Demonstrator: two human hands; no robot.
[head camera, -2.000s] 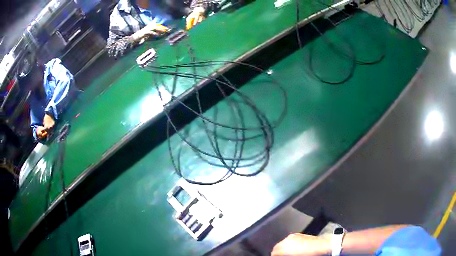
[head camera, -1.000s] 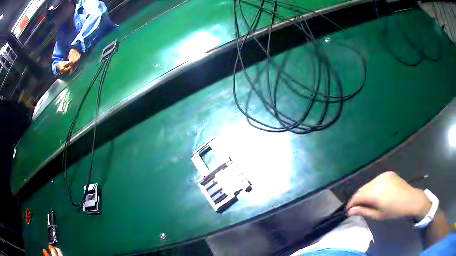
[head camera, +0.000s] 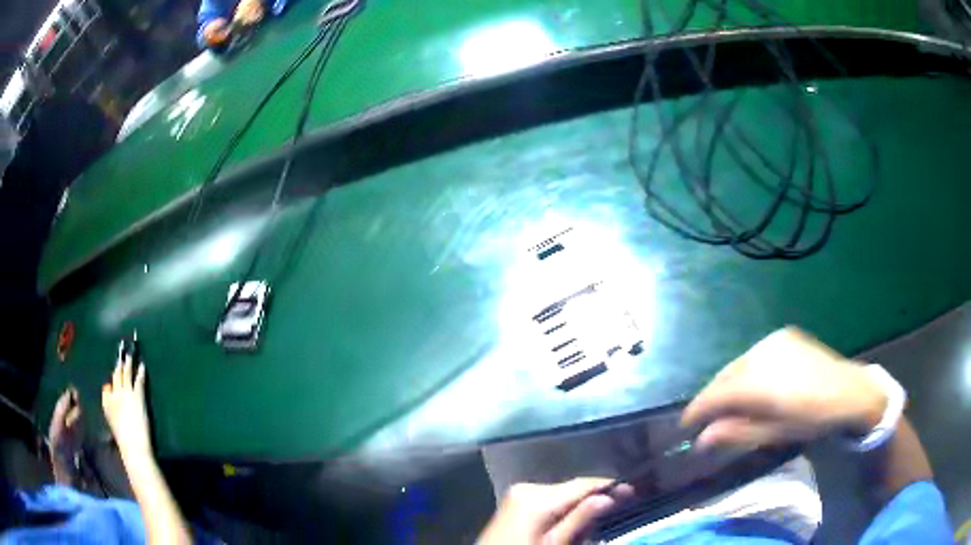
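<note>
A light housing lies on the green table in front of me, washed out by glare, so mainly its dark slots show. My right hand, with a white wristband, is over my lap, its fingers pinched on a thin cable end with a small pale-green tip. My left hand, cut off by the lower edge, has its fingers closed on black cable over my lap. The fingertips are blurred. Neither hand touches the housing.
Loops of black cable lie across the raised divider at the right. A grey-white unit with cables sits to the left. A neighbour's hands and an orange item are far left. Another person's hands are across the table.
The view has swung left and down, shifting the housing rightwards. My left hand has come into view at the cables. My right hand stays over my lap.
</note>
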